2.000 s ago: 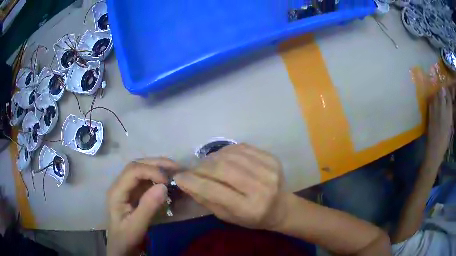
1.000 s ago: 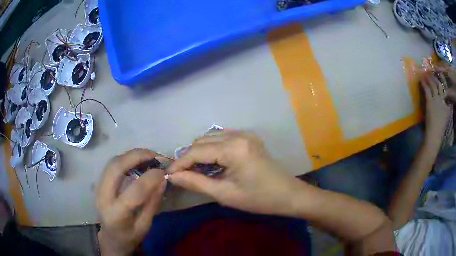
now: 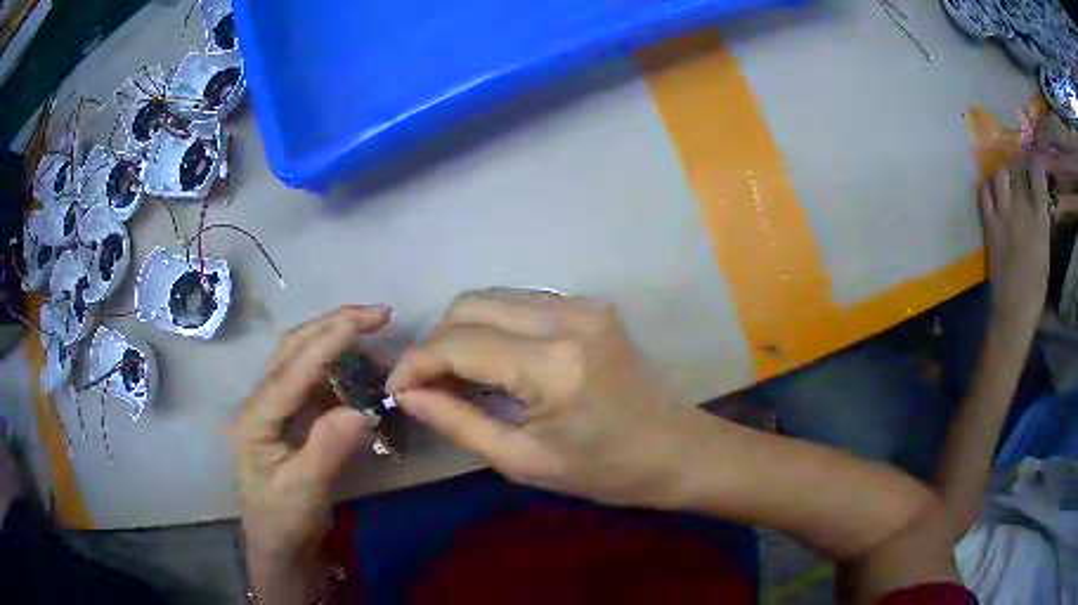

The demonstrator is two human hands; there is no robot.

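My left hand (image 3: 302, 431) holds a small dark circuit board module (image 3: 358, 384) between thumb and fingers, above the front edge of the bench. My right hand (image 3: 544, 396) pinches a tiny white wire connector (image 3: 391, 402) between thumb and forefinger, right beside the module. Whether the plug touches the board socket I cannot tell. A white housing lies under my right hand; only its thin upper rim (image 3: 538, 291) and a little dark part show, the rest is hidden.
White housings with black rings and wires (image 3: 186, 296) cluster at left. A blue plastic tray (image 3: 473, 89) lies at the far side. Orange tape (image 3: 751, 189) crosses the board. A heap of housings (image 3: 1017, 36) and another person's hand (image 3: 1017, 219) are at right.
My left hand has opened its grip somewhat, so more of the module shows. My right hand stays pinched on the connector. The housing is now more hidden.
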